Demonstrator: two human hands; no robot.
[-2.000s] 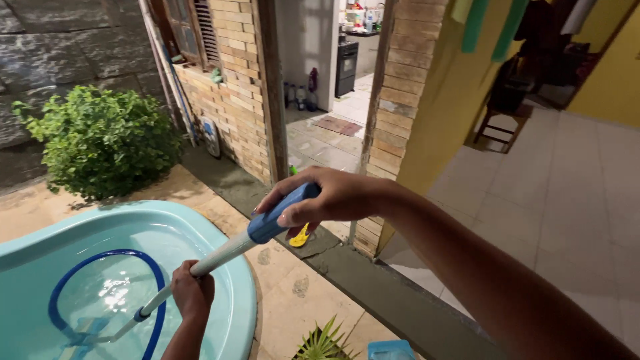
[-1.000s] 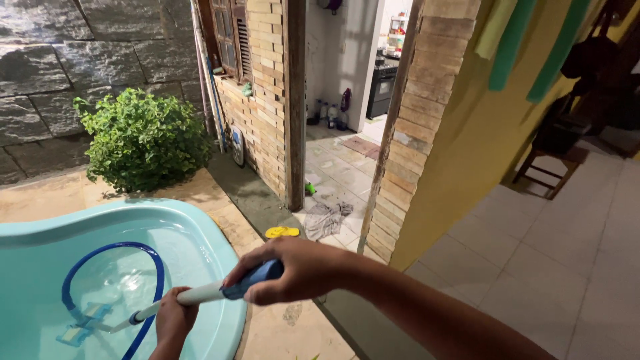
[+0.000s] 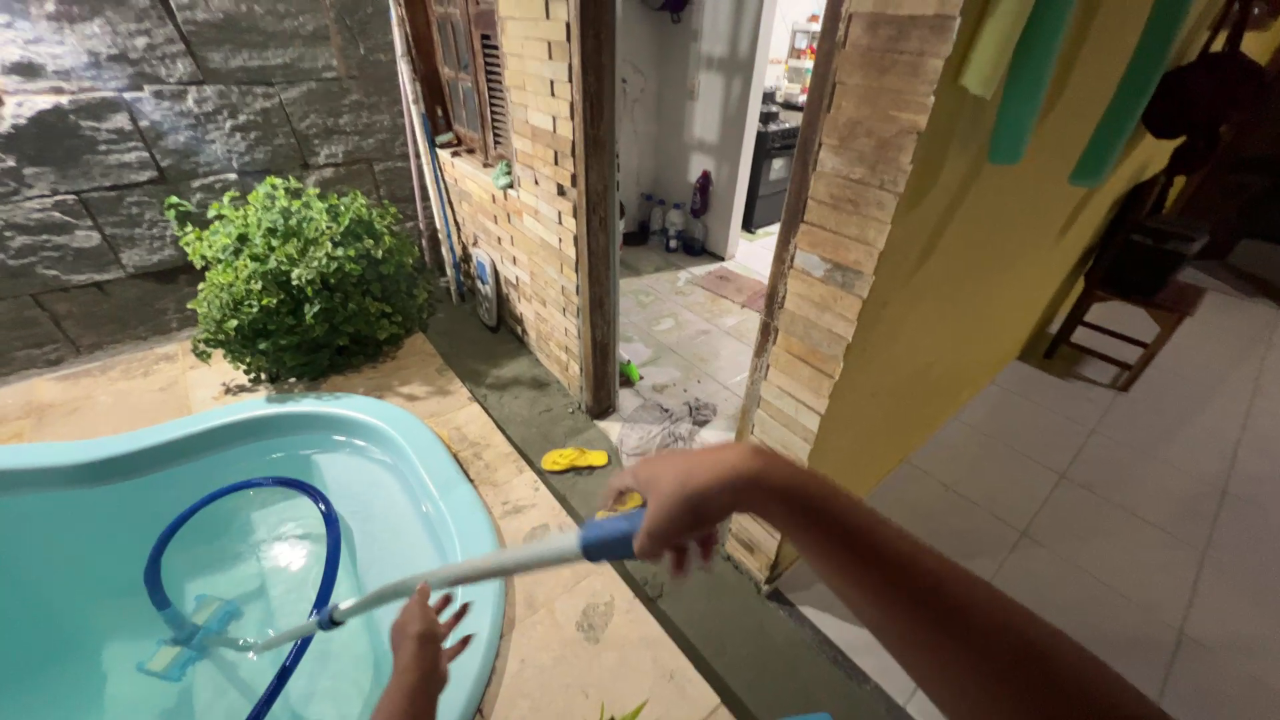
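Note:
My right hand (image 3: 690, 500) is closed around the blue grip (image 3: 612, 535) at the upper end of a pale pole (image 3: 470, 570). Just below the pole, over the pool's rim, my left hand (image 3: 425, 635) has its fingers spread and holds nothing; whether it touches the pole is unclear. The pole slants down left to a pool vacuum head (image 3: 190, 637) under the water. A dark blue hose (image 3: 335, 540) loops from the vacuum head through the light blue pool (image 3: 470, 500).
A leafy bush (image 3: 300, 280) grows behind the pool. Yellow flip-flops (image 3: 574, 459) and a crumpled cloth (image 3: 665, 425) lie near the doorway. A brick pillar (image 3: 850, 220) adjoins the yellow wall, and a wooden stool (image 3: 1130, 320) stands right.
My left hand has let go of the pole and opened its fingers. My right hand keeps its hold on the blue grip. The view has shifted somewhat.

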